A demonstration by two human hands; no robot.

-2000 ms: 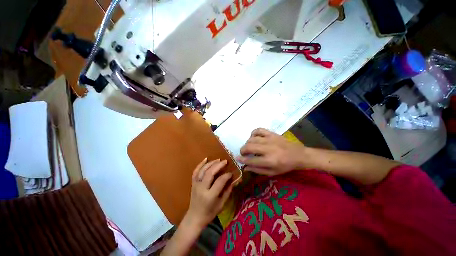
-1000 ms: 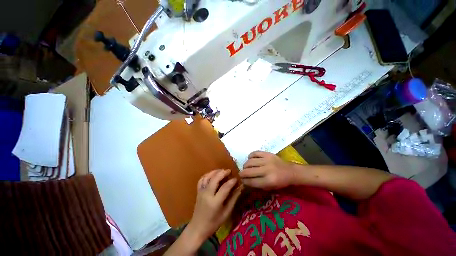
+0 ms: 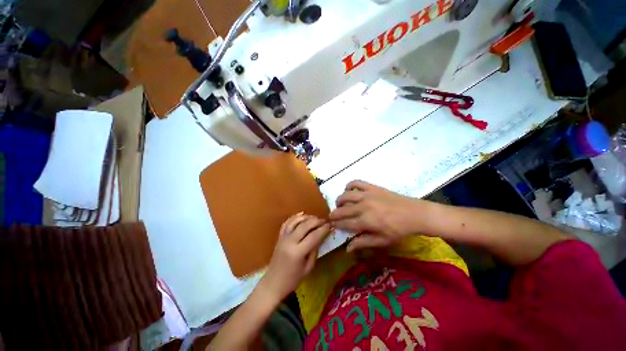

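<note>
A tan-brown panel [image 3: 257, 206] lies flat on the white sewing-machine table, its upper edge at the presser foot [image 3: 302, 145] of the white sewing machine [image 3: 371, 55]. My left hand [image 3: 296, 250] lies on the panel's near right corner, fingertips pinching its edge. My right hand [image 3: 374, 214] holds the same edge from the right, fingertips meeting those of my left hand. The fingers hide the corner, and what lies under the panel is hidden.
Thread snips [image 3: 439, 98] with a red tassel, an orange-handled tool [image 3: 511, 40] and a phone [image 3: 559, 60] lie right. White backing pieces [image 3: 77, 158] and a dark brown ridged stack [image 3: 75, 281] are left. Sewn panels [image 3: 165, 51] lie behind the machine.
The panel has fed a little toward the machine and turned slightly. Both hands have moved along with its edge, fingertips now together at the corner. The camera view has shifted.
</note>
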